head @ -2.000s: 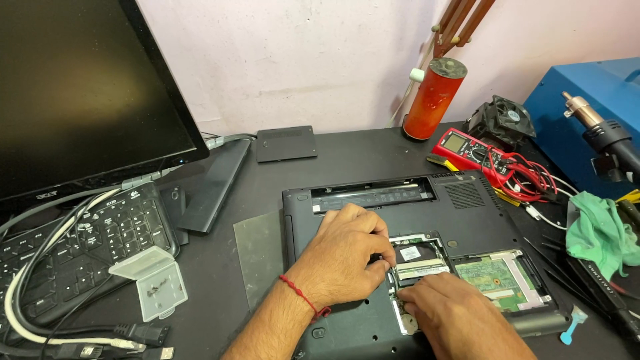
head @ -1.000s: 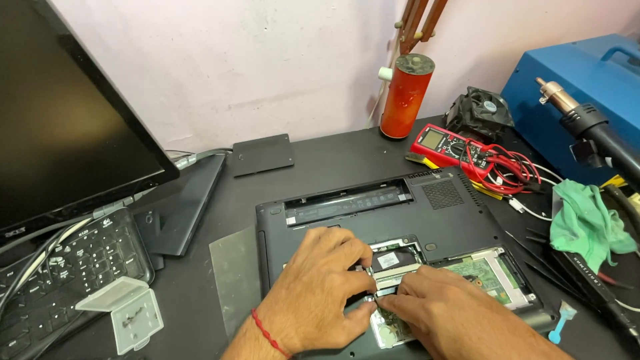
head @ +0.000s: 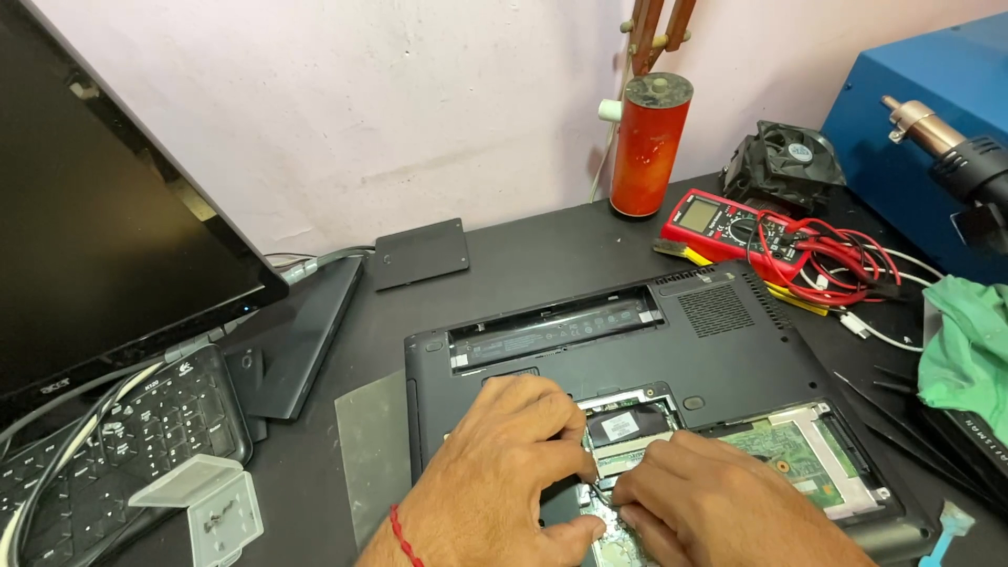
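An upside-down laptop (head: 551, 354) lies on the dark desk, its battery bay vacant and its lower compartments uncovered. My left hand (head: 504, 472), with a red thread at the wrist, rests over the laptop's middle, thumb and fingers apart at the left edge of the central opening. My right hand (head: 701, 496) has its fingertips bunched in that opening, at a thin dark cable; whether they grip it is hidden. Just above the fingertips sits a black part with a white label (head: 620, 426). A green circuit board (head: 787, 461) shows in the right compartment.
At left are a monitor (head: 118, 197), a keyboard (head: 169, 425) and a clear plastic box (head: 224, 524) of screws. A dark cover panel (head: 421, 253) lies behind. At right are a red multimeter (head: 720, 224), a cooling fan (head: 787, 161), a green cloth (head: 969, 339) and black tweezers (head: 921, 441).
My fingers have shifted slightly within the laptop's central opening, and both hands stay over it. The laptop still lies upside down.
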